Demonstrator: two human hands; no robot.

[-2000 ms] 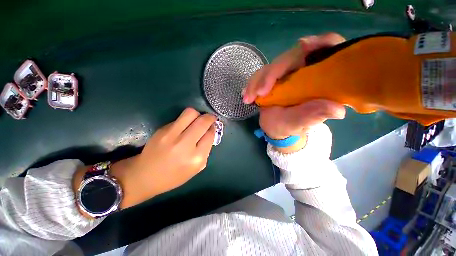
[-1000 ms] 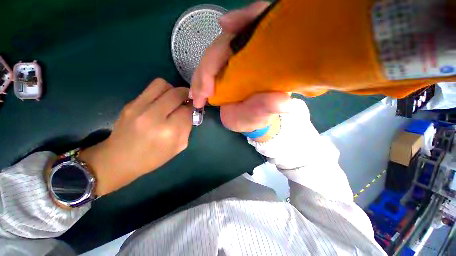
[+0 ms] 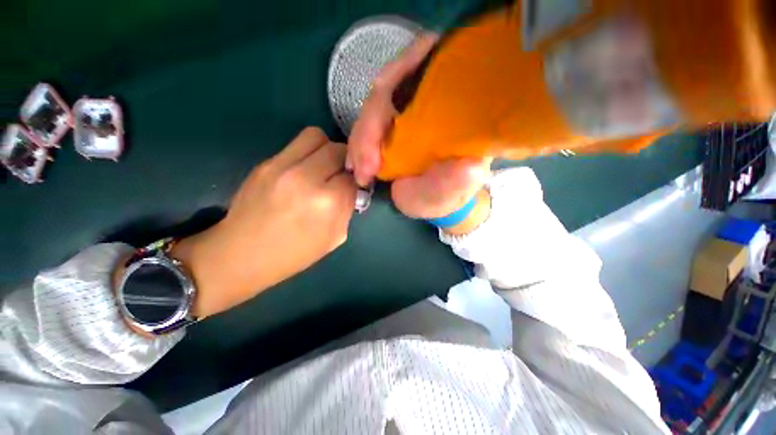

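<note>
My left hand pinches a small device housing, of which only a pale lower part shows below the fingertips. My right hand is wrapped around the front end of the large orange electric screwdriver. Its front end is at the housing, right against my left fingertips; the tip itself is hidden by my fingers. The round silver perforated disc lies just beyond my hands, its right side covered by my right hand and the screwdriver.
Three pink-rimmed housings, one of them here, lie at the left on the dark green mat. A black pocketed tray is at the bench's right edge. A cardboard box and blue bins stand beyond the bench at lower right.
The screwdriver's front end has moved left from over the disc to the housing in my left hand. The view has also shifted between frames. Both hands keep their hold.
</note>
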